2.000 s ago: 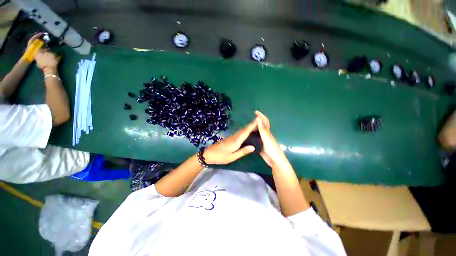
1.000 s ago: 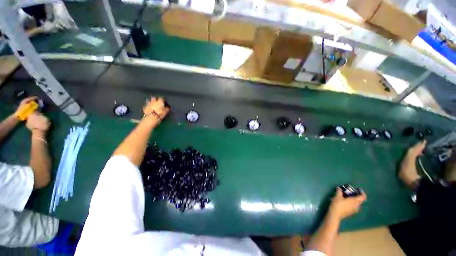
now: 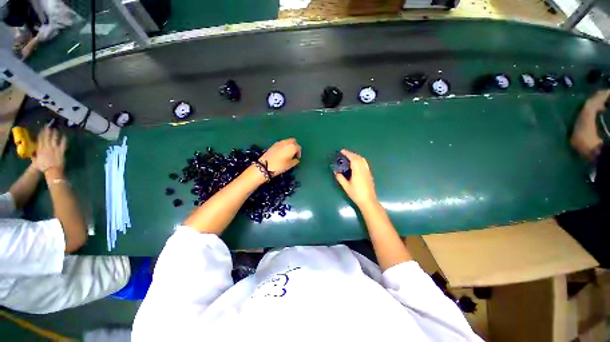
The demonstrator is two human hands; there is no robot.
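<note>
My right hand (image 3: 360, 179) grips a round black unit (image 3: 340, 162) over the green bench, right of the heap. The unit's dark face with a small centre shows. My left hand (image 3: 282, 157) is over the upper right edge of the heap of small black parts (image 3: 221, 168), with its fingers curled together. Whether a part is between its fingertips is hidden. My two hands are apart. My left forearm covers part of the heap.
The dark conveyor (image 3: 308, 57) carries spaced units, some white-faced (image 3: 275, 99), some all black (image 3: 229, 90). Pale blue strips (image 3: 116, 194) lie at left. A neighbour's hands are near a yellow tool (image 3: 24, 142). An open carton (image 3: 522, 310) stands below right. Another person's arm shows at right.
My left hand has come back from the conveyor to the heap; a black unit shows where it was. My right hand has moved left from the bench's right part with the round unit.
</note>
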